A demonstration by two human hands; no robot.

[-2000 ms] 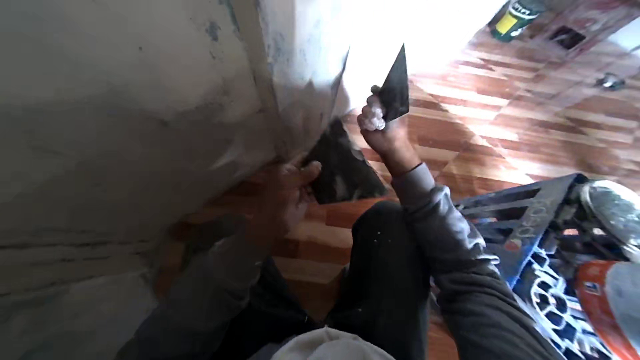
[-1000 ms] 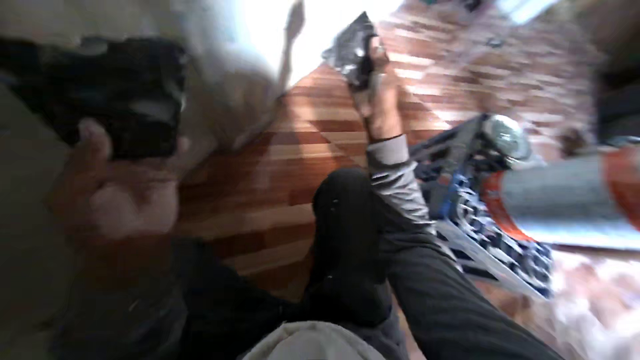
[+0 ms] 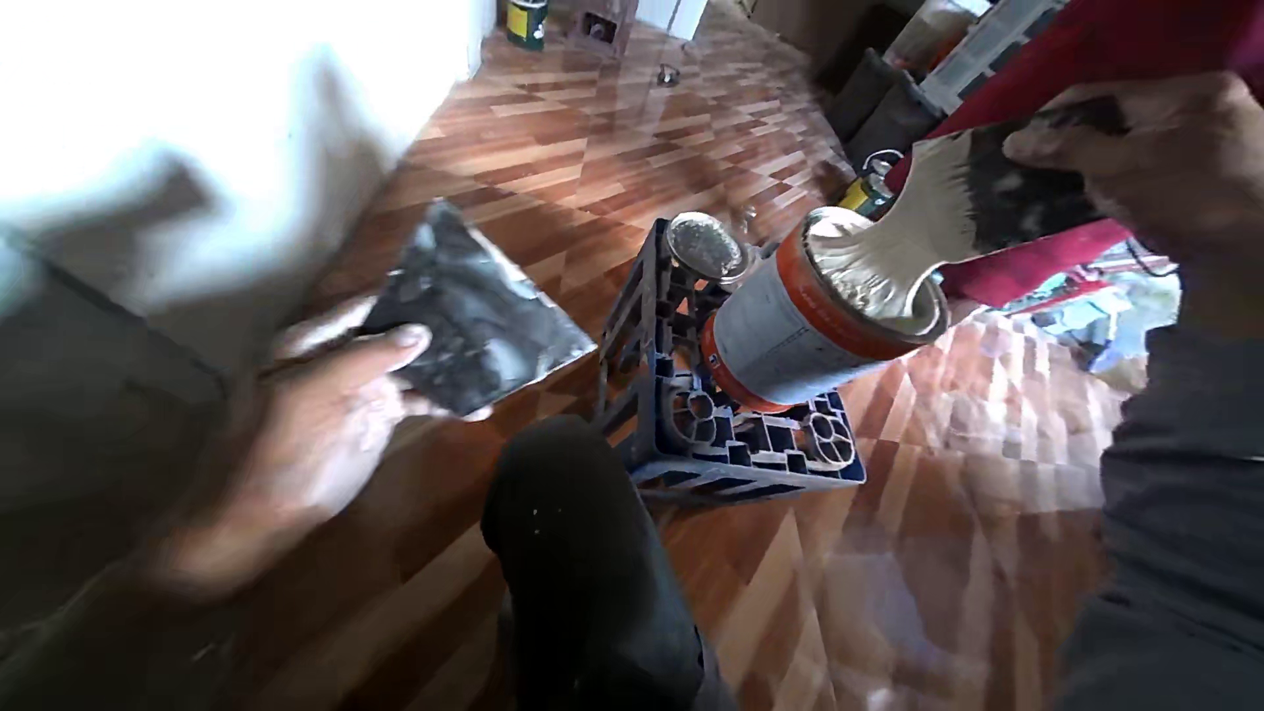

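Note:
My left hand (image 3: 336, 425) grips a dark, flat, smeared spreader plate (image 3: 474, 316) by its lower left side. At the upper right, my right hand (image 3: 1175, 158) holds a wide dark putty knife (image 3: 1027, 188), its blade pointing left and down. Thick cream filler (image 3: 928, 217) coats the blade's end and runs into the mouth of a white and orange metal can (image 3: 790, 326). The can stands on an upturned-looking blue plastic crate (image 3: 750, 474), beside a round lid (image 3: 707, 247) smeared with filler.
A pale wall (image 3: 247, 148) rises along the left. My dark-trousered knee (image 3: 573, 494) is close below the crate. A green and yellow can (image 3: 526, 24) stands at the wall's far end. Red cloth (image 3: 1066, 69) hangs behind my right hand. Wood-patterned flooring (image 3: 553, 148) runs beneath.
The view has swung right toward the crate and can. My right hand has moved over to the can, and cream filler now shows on its knife. The left hand still holds the dark plate.

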